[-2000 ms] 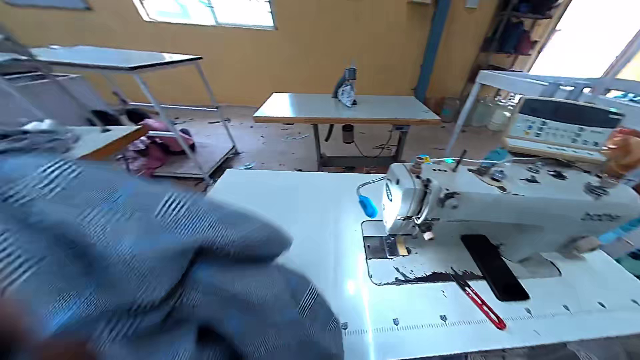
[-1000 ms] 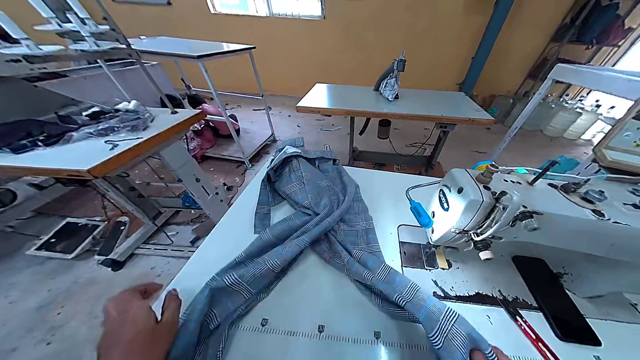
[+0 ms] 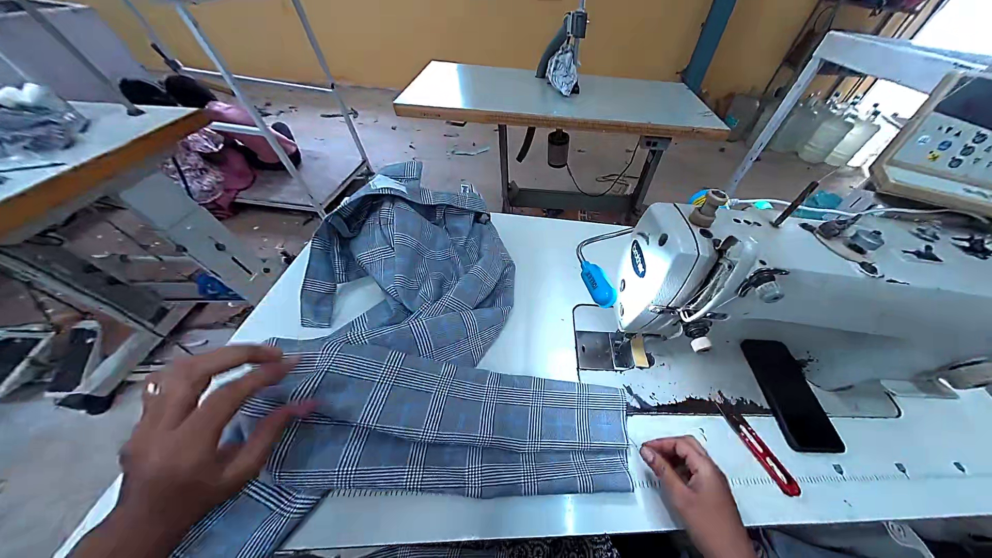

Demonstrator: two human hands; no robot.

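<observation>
A grey plaid garment (image 3: pixel 434 287) lies on the white sewing table, one long section (image 3: pixel 465 426) spread flat along the front edge. My left hand (image 3: pixel 201 426), fingers apart, is over the left end of that section; whether it touches the cloth is unclear. My right hand (image 3: pixel 686 473) is just right of the section's straight end, thumb and index finger together at what looks like a thread. The Brother sewing machine (image 3: pixel 666 271) stands at the right, with a blue lamp (image 3: pixel 597 284) at its head. Red-handled thread snips (image 3: pixel 759 453) and a black phone (image 3: pixel 790 395) lie before it.
A control panel (image 3: pixel 942 155) stands behind the machine at the right. Another white table (image 3: pixel 558 101) with a small device on it is across the floor. At the left are a wooden-edged table (image 3: pixel 101 170) with plastic-wrapped things and a metal-framed stand (image 3: pixel 263 132) with pink cloth.
The garment was bunched up at the left, then lay with two long parts crossed; now one section lies flat toward the machine. My right hand has come into fuller view beside its end.
</observation>
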